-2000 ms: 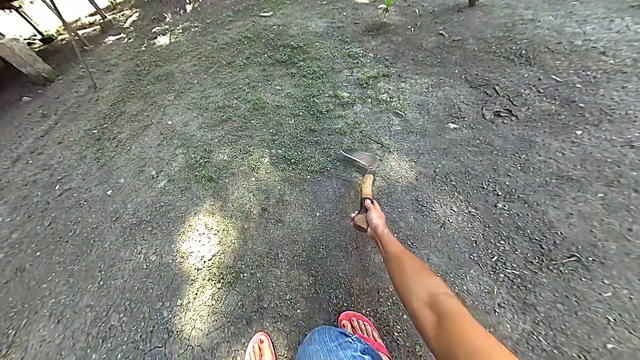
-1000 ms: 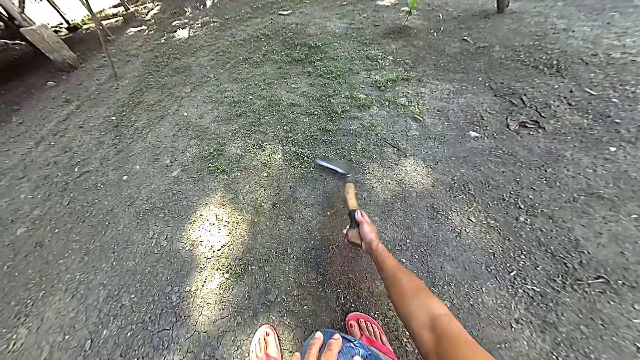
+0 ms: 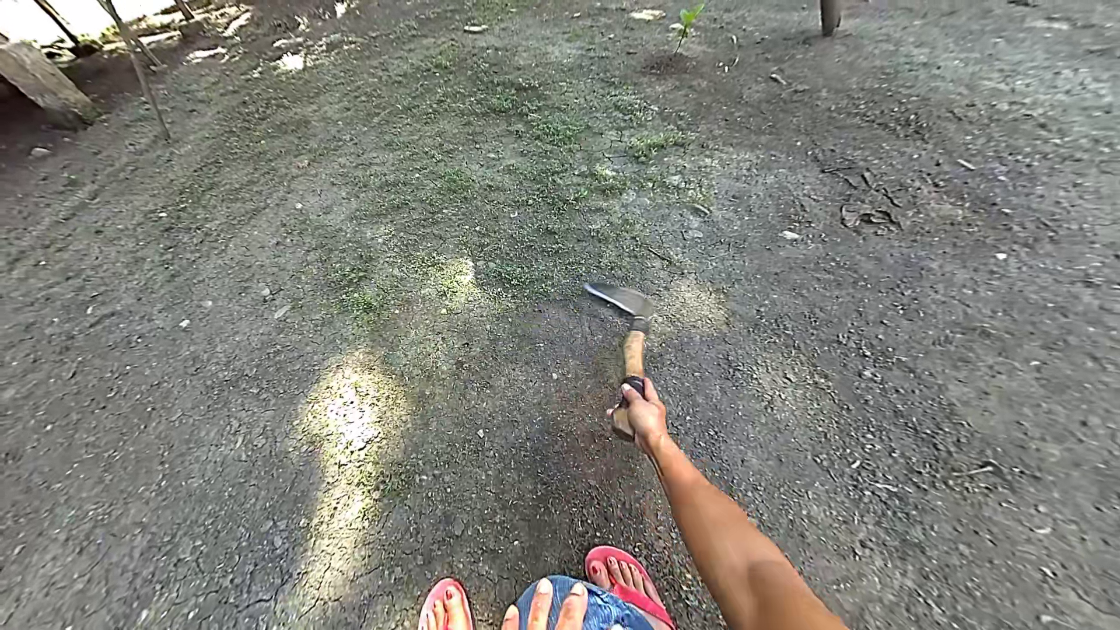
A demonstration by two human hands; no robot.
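My right hand (image 3: pixel 643 411) grips the wooden handle (image 3: pixel 633 352) of a short sickle-like tool. Its curved metal blade (image 3: pixel 619 298) points left, close over the soil at the near edge of a patch of low green weeds (image 3: pixel 560 131). Dark wrapping shows on the handle at my fingers. At the bottom edge the fingers of my left hand (image 3: pixel 553 605) lie spread on the denim (image 3: pixel 604 604) over my knee, with nothing seen in them; the rest of that hand is out of frame.
My feet in red flip-flops (image 3: pixel 632 584) stand on cracked, pebbly soil. A small leafy seedling (image 3: pixel 685 26) and a post (image 3: pixel 829 16) rise at the top. Dry twigs (image 3: pixel 868 214) lie to the right. A timber piece (image 3: pixel 44 83) and thin sticks (image 3: pixel 140 70) are at the upper left.
Two seconds ago no left fingers showed; they came into view over the knee by one second ago. The tool in my right hand has shifted against the ground, its blade staying near the weeds.
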